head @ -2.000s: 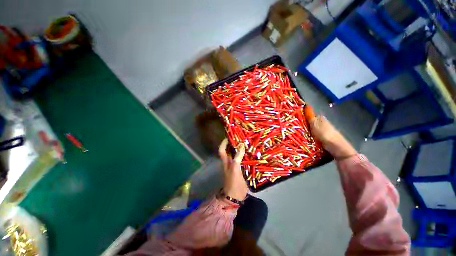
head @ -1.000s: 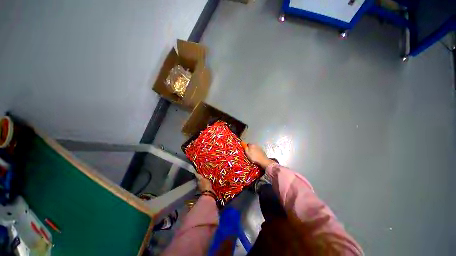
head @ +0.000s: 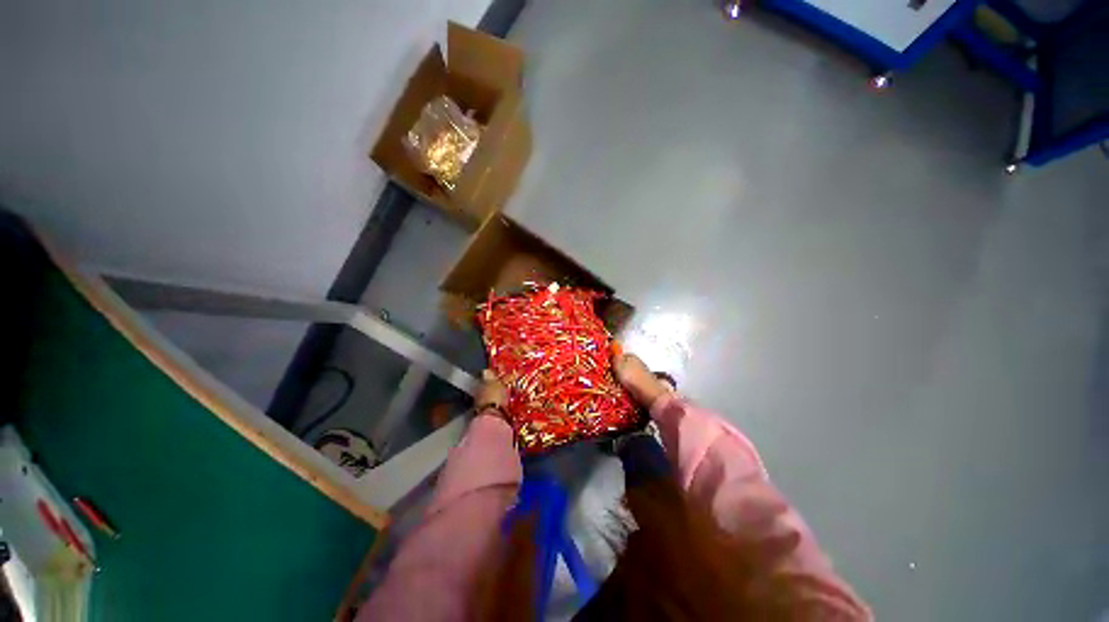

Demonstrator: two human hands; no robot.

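A black tray heaped with red stick parts [head: 559, 365] with pale and gold ends is held low over the floor, its far edge over an open brown cardboard box [head: 484, 258]. My left hand [head: 490, 395] grips the tray's left side. My right hand [head: 640, 382] grips its right side, with orange at a fingertip. The tray hides much of the box. Most of my fingers are under or behind the tray and small in view.
A second open box [head: 501, 152] by the wall holds a clear bag of gold pieces [head: 445, 146]. The green-topped bench [head: 183, 462] is at left, with its pale frame [head: 420, 365] beside the tray. A blue stool [head: 547, 522] is below. Blue wheeled furniture [head: 839, 34] stands top right.
The tray has gone down from beside the bench to the box on the floor, then turned slightly, its far edge now over the box. Both hands have kept hold of it.
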